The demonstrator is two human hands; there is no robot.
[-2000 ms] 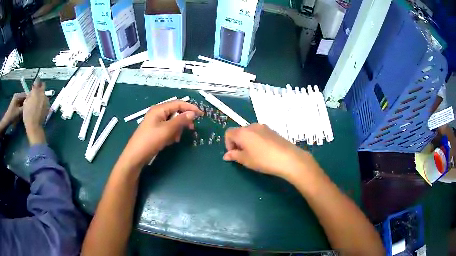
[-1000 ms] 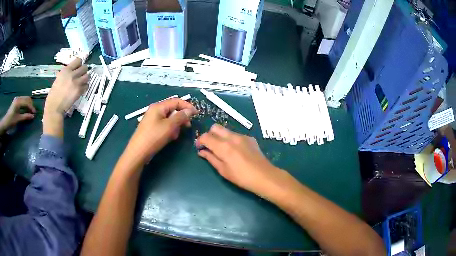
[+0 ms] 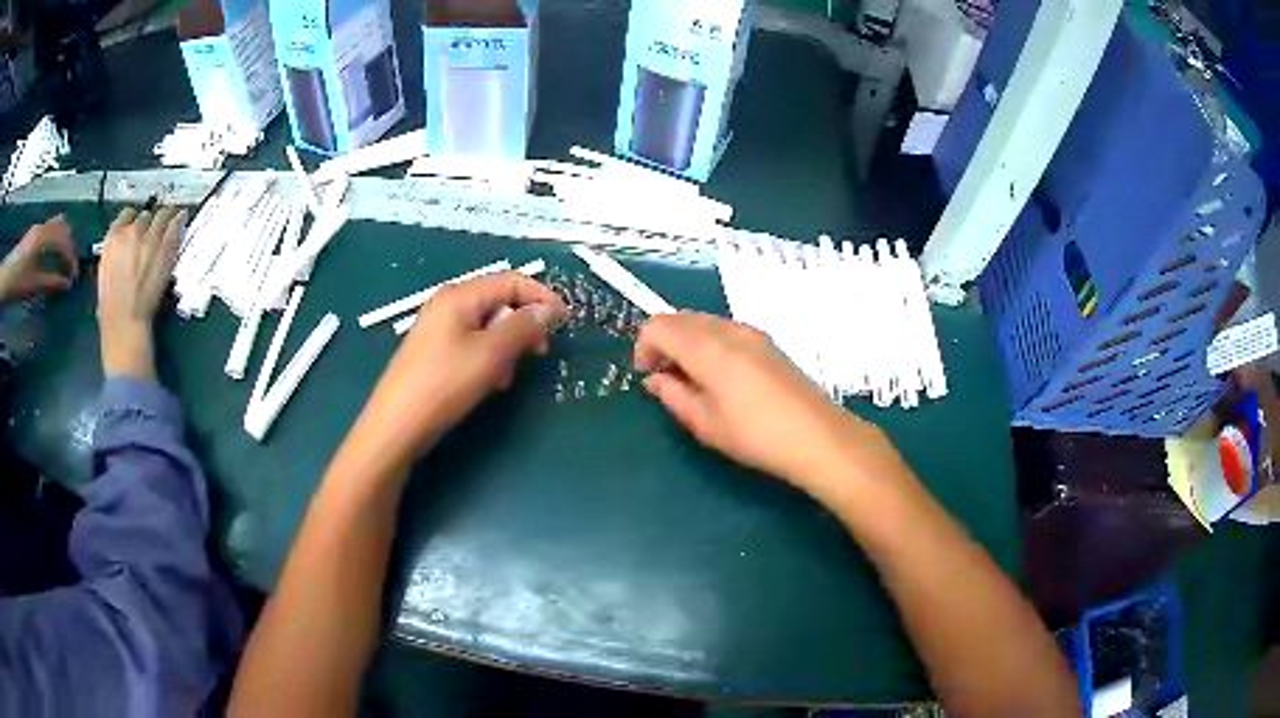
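Note:
My left hand (image 3: 470, 344) is at the left edge of the small metal parts, its thumb and fingers pinched around a short white piece (image 3: 501, 317), mostly hidden by the fingers. My right hand (image 3: 737, 386) is right of the parts, its fingertips closed together; a tiny dark spot shows there, too small to tell if it is a held part. The small metal parts (image 3: 597, 306) lie in a loose heap between my hands, with several nearer me. A white tube (image 3: 618, 276) lies behind my right hand, its near end hidden. Two more tubes (image 3: 432, 295) lie behind my left hand.
Side-by-side white tubes (image 3: 835, 320) lie at right, crossed loose tubes (image 3: 239, 253) at left. Printed boxes (image 3: 480, 84) stand behind the pale strip (image 3: 397, 201). A neighbour's hand (image 3: 136, 274) is at left. A blue crate (image 3: 1109, 253) and small blue bin (image 3: 1130, 638) are at right.
My right hand reached left to the small parts, then moved back right. My left hand stays nearly in place. The neighbour's hand reached to the back tubes, then came back left.

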